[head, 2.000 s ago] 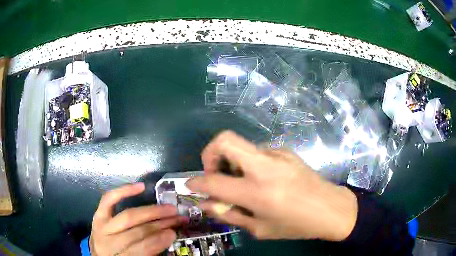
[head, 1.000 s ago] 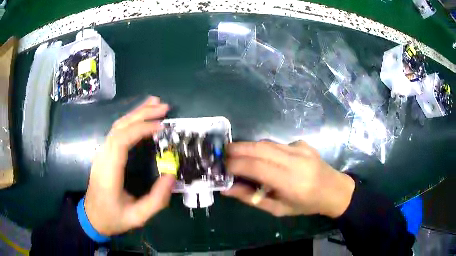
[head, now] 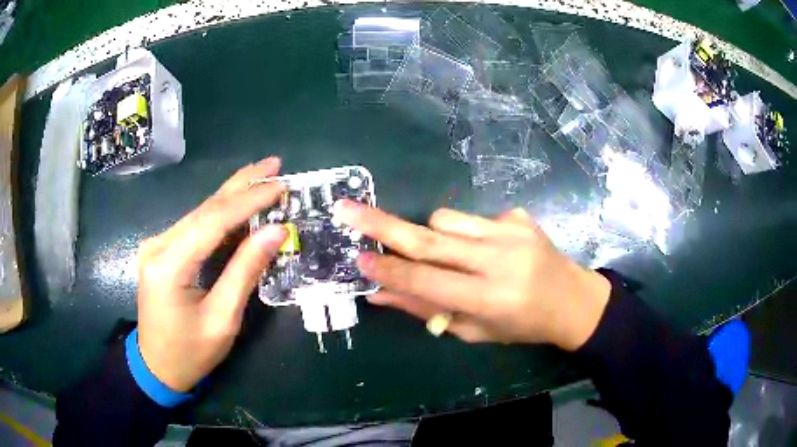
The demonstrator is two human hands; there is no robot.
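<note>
A white adapter housing (head: 367, 188) lies open side up in front of me, its two-pin plug (head: 328, 314) pointing toward me. The circuit board (head: 319, 249) sits inside it, with a yellow transformer at its left. My left hand (head: 205, 271) grips the housing's left side, with the thumb over the board's edge by the transformer. My right hand (head: 481, 275) has its fingertips on the board and the housing's right edge. The tan end of a hand tool (head: 439, 324) shows under my right fingers; the rest is hidden.
Clear insulating sheets (head: 498, 122) are scattered at centre and right. A part-built adapter (head: 162, 113) stands at left beside a whitish long bundle (head: 57, 192) and a cardboard edge (head: 10, 201). Two more adapters (head: 677, 83) are at far right. A chipped white rail (head: 218, 22) runs behind.
The board, earlier below the housing, now sits inside it. The housing has turned so its plug points toward me. My right fingers have moved onto the board; my left hand has closed on the left side.
</note>
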